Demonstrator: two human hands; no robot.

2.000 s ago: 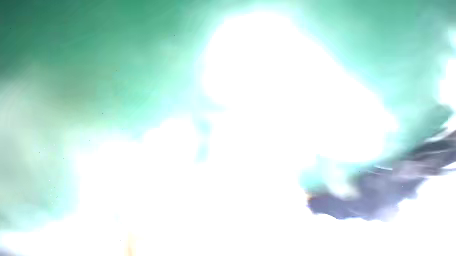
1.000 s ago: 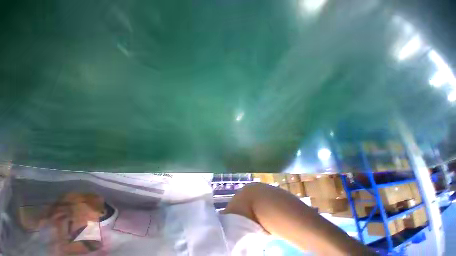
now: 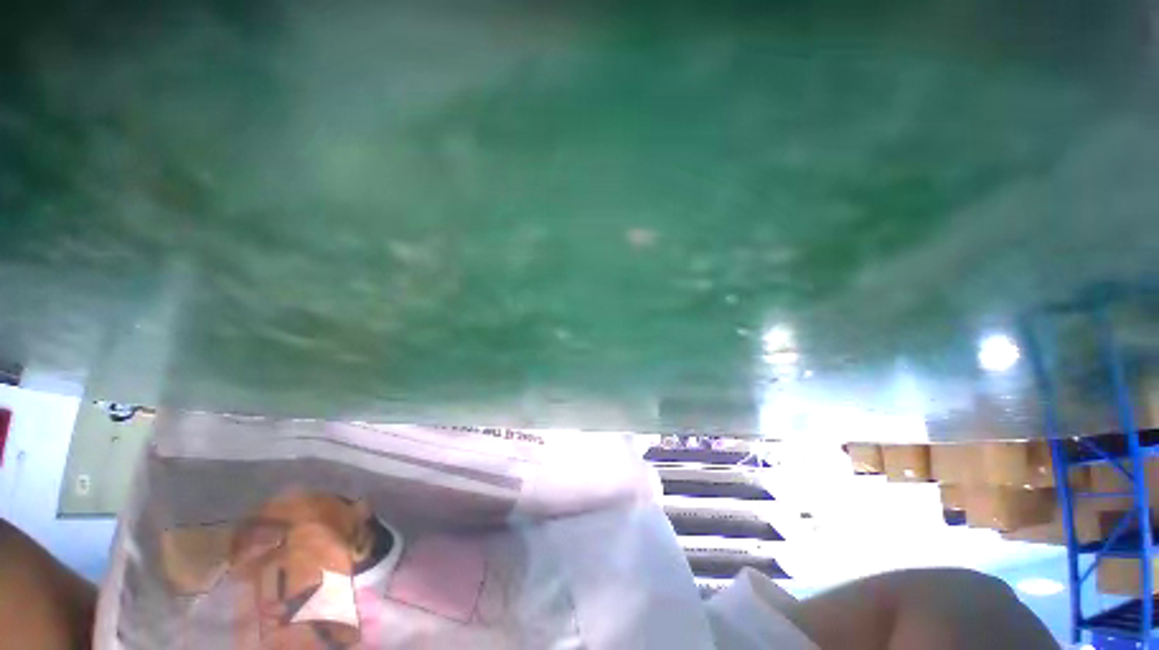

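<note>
The picture is upside down, with the camera very close to a glossy green bench surface (image 3: 610, 165) that fills the upper half, blurred. Below it a person's white shirt (image 3: 597, 546) with an orange and pink printed figure (image 3: 299, 565) faces the camera. Bare parts of arms show at the lower left (image 3: 38, 597) and lower right (image 3: 928, 610); both are cut off by the picture's edge. I cannot tell from this frame whose arms they are. No hand is visible, and no held thing shows.
A blue rack (image 3: 1068, 508) with brown cartons stands at the right. More stacked cartons (image 3: 998, 483) are left of it. Dark slatted shelves or rails (image 3: 725, 514) show beside the shirt. Lights reflect in the green surface (image 3: 998, 352). A pale panel (image 3: 95, 464) stands at the left.
The blurred white glare is gone. Since one second ago the shirt, the arm at the right and the rack have shifted right in view, and another arm part has appeared at the lower left.
</note>
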